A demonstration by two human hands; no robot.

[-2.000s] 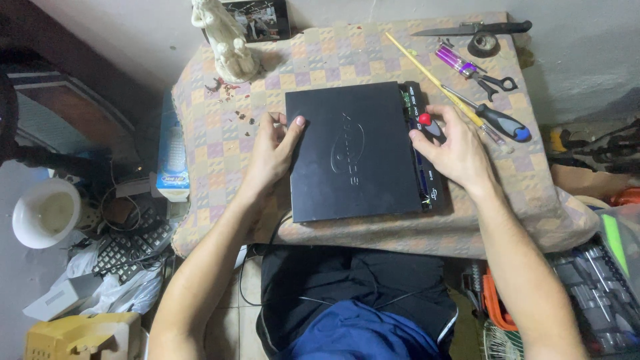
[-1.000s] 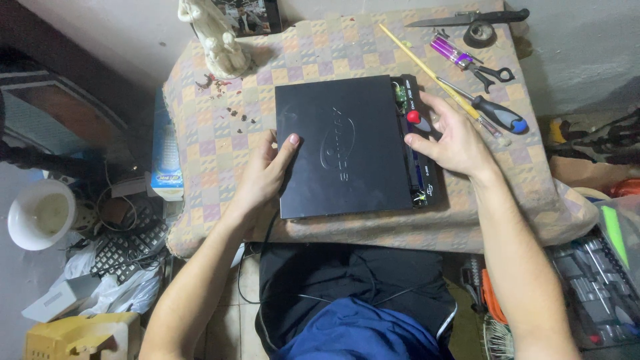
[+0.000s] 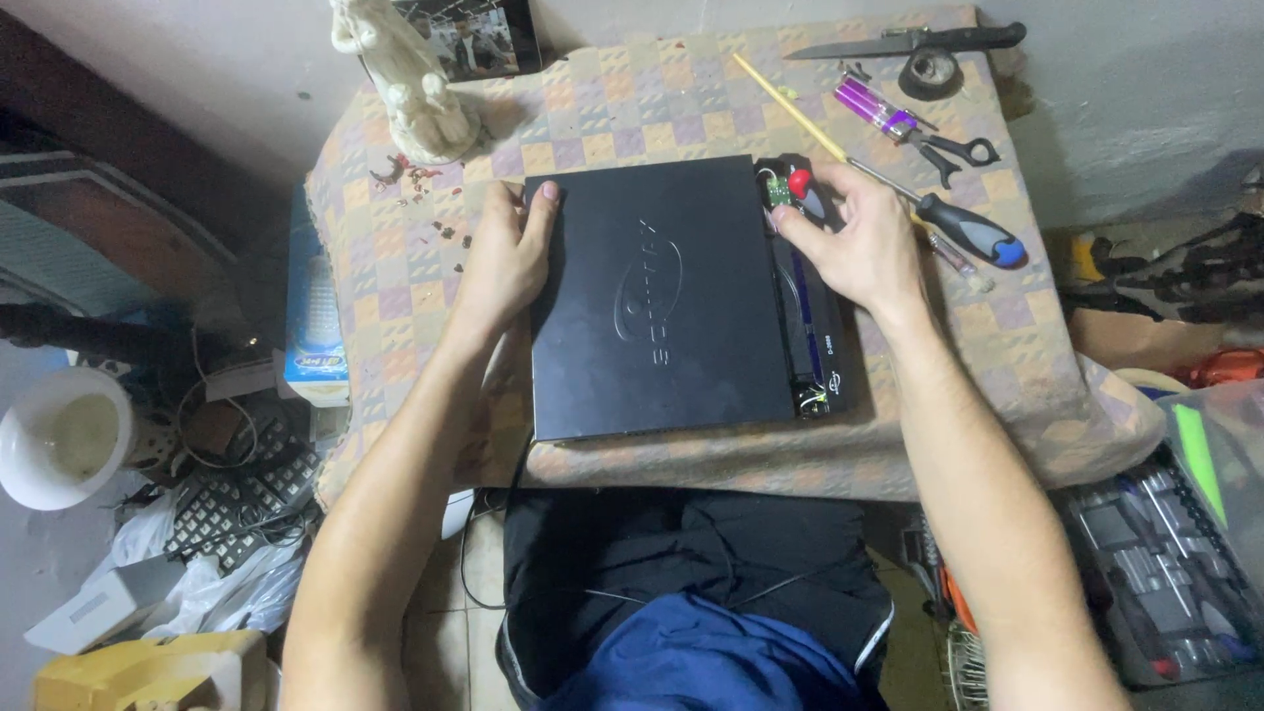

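A flat black electronic device, with an embossed logo on its metal cover (image 3: 662,306), lies on the cloth-covered table. Its front panel (image 3: 828,346) stands slightly off the cover on the right, and a green circuit board (image 3: 780,192) and wires show in the gap. My left hand (image 3: 509,247) holds the cover's left edge, thumb on top. At the upper part of the front panel is my right hand (image 3: 857,232), with a red-tipped, grey-and-black tool handle (image 3: 812,193) in its fingers. The rest of that tool is hidden.
Right of the device lie a screwdriver (image 3: 968,229), a yellow stick (image 3: 790,107), scissors (image 3: 953,153), purple lighters (image 3: 874,106), black tape (image 3: 930,73) and a knife (image 3: 908,39). A white figurine (image 3: 420,99) stands at the upper left. An open socket set (image 3: 1160,563) sits lower right.
My left hand has moved up along the cover's left edge since one second ago. My right hand has stayed at the front panel with the red-tipped handle.
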